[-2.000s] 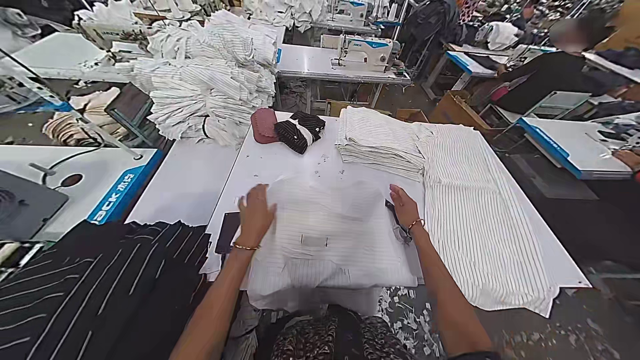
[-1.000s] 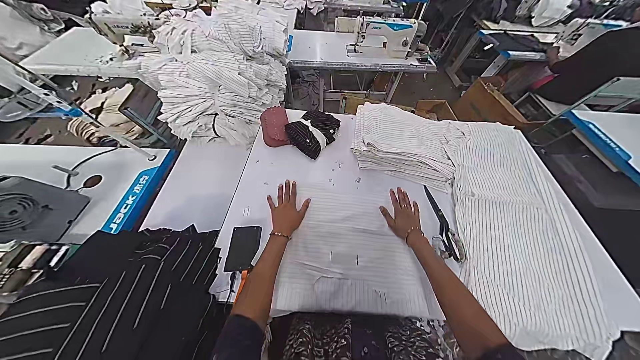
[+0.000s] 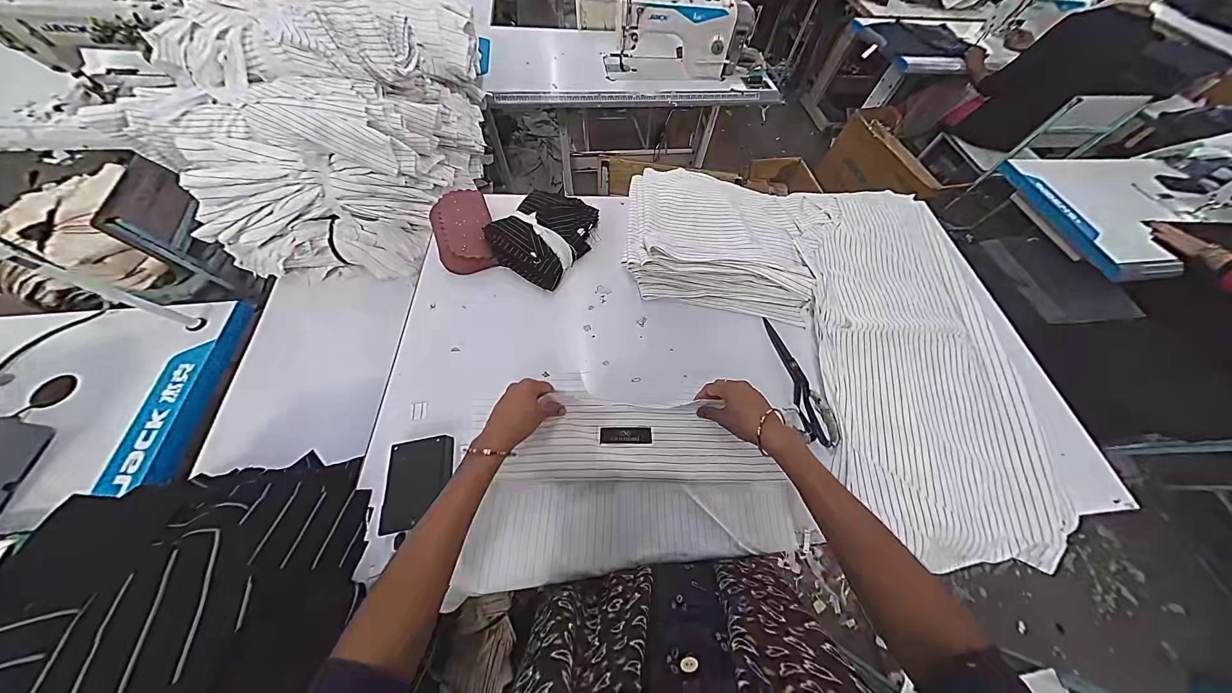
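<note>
A white striped fabric piece (image 3: 549,457) lies across the near part of the white table, its far edge lifted and folded toward me. My left hand (image 3: 525,412) pinches that edge at the left, and my right hand (image 3: 739,412) pinches it at the right. Between the hands a small black woven label (image 3: 626,435) shows on the fabric. Black-handled scissors (image 3: 802,385) lie just beyond my right hand. A dark flat rectangular object (image 3: 416,484) rests left of my left forearm.
Folded striped fabric (image 3: 717,241) and a long striped piece (image 3: 924,385) lie at the right. A pink scalloped piece (image 3: 462,231) and a black striped bundle (image 3: 544,239) sit at the back. Black striped cloth (image 3: 173,577) is at the left. A sewing machine (image 3: 679,38) stands beyond.
My hands, spread flat on the fabric a second ago, have closed on its far edge and drawn it toward me. The black label now shows.
</note>
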